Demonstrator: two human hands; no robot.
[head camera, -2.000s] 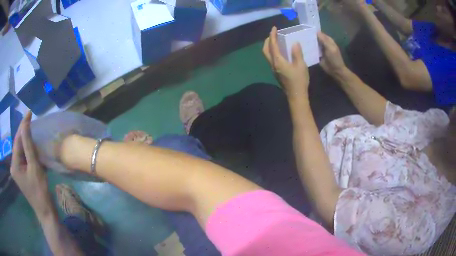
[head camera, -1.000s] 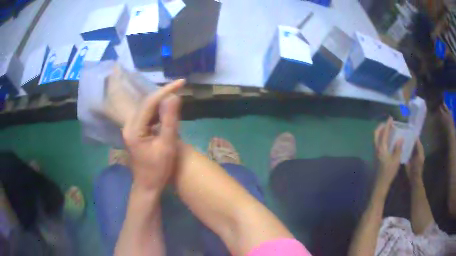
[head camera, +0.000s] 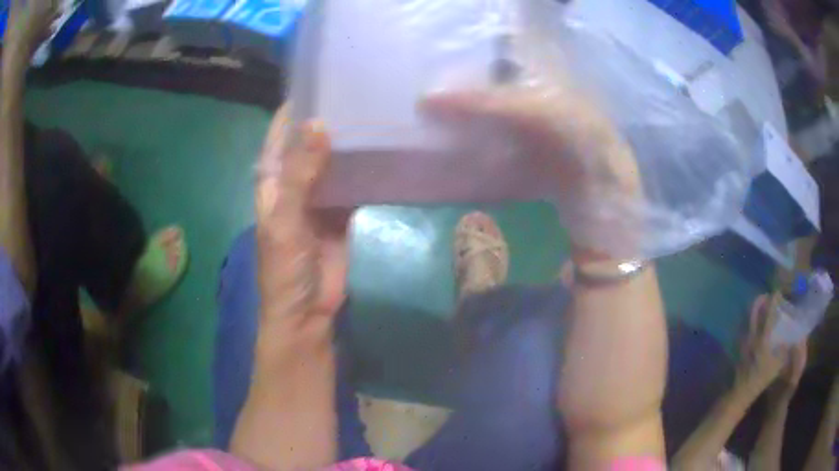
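Note:
A white product unit (head camera: 396, 83) is held up large in front of me, blurred, with its lower edge level. My left hand (head camera: 299, 221) grips its left side, thumb on the near face. My right hand (head camera: 552, 156), with a bracelet at the wrist, holds its right side, fingers over the face. A clear poly bag (head camera: 681, 156) lies around my right hand and wrist and spreads to the right. Whether the bag also covers the unit's left part is too blurred to tell.
Blue-and-white cartons (head camera: 782, 184) stand on the white table at the right. Printed blue pieces (head camera: 253, 14) lie at its edge, upper left. At the lower right a person's hands (head camera: 773, 354) hold a white unit. Another person sits at the left. The green floor (head camera: 405, 248) shows below.
The white unit has come into view between my hands. My right hand, in the bag, has moved from the left to the right. My left hand has closed on the unit.

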